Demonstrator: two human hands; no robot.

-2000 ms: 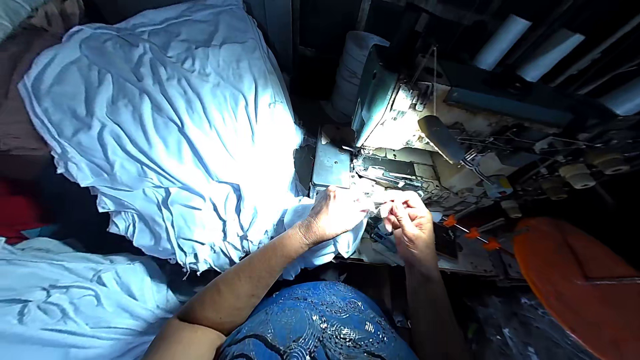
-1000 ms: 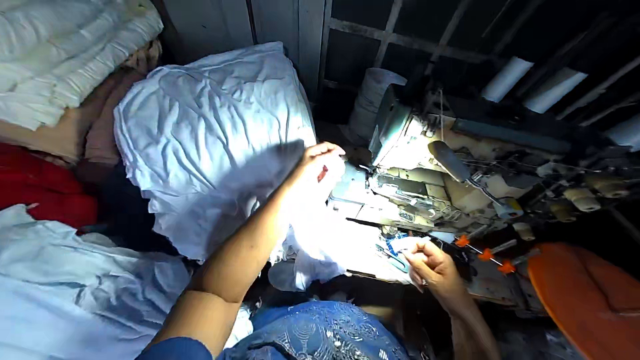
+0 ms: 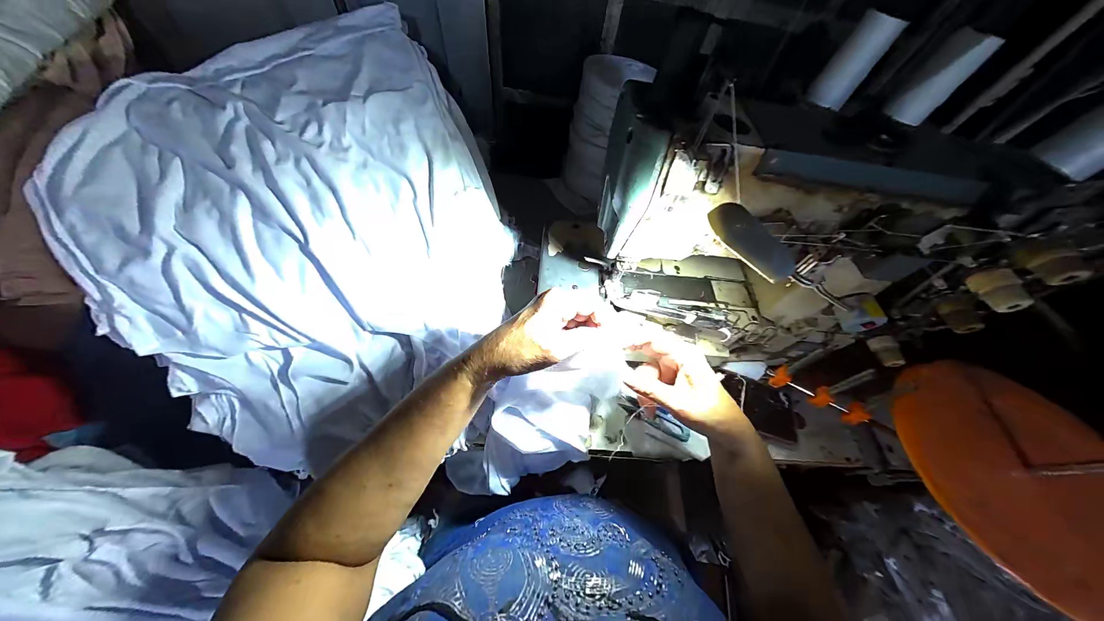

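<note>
Both hands meet over the front of an overlock-type sewing machine, under a bright light. My left hand has its fingers curled on the edge of a white cloth, which hangs over the table edge. Close to its right, my right hand pinches the same cloth between thumb and fingers; glare washes out the fabric between them. Beneath my right hand lie blue-handled scissors or snips, partly hidden, with loose threads beside them.
A large pile of white cloth lies left of the machine, with more white cloth at lower left. White thread cones stand behind the machine. An orange rounded surface is at right, near a rod with orange pieces.
My left hand has come down from beside the machine's plate toward my right hand. My right hand has moved up from near the scissors to the cloth. The view has shifted.
</note>
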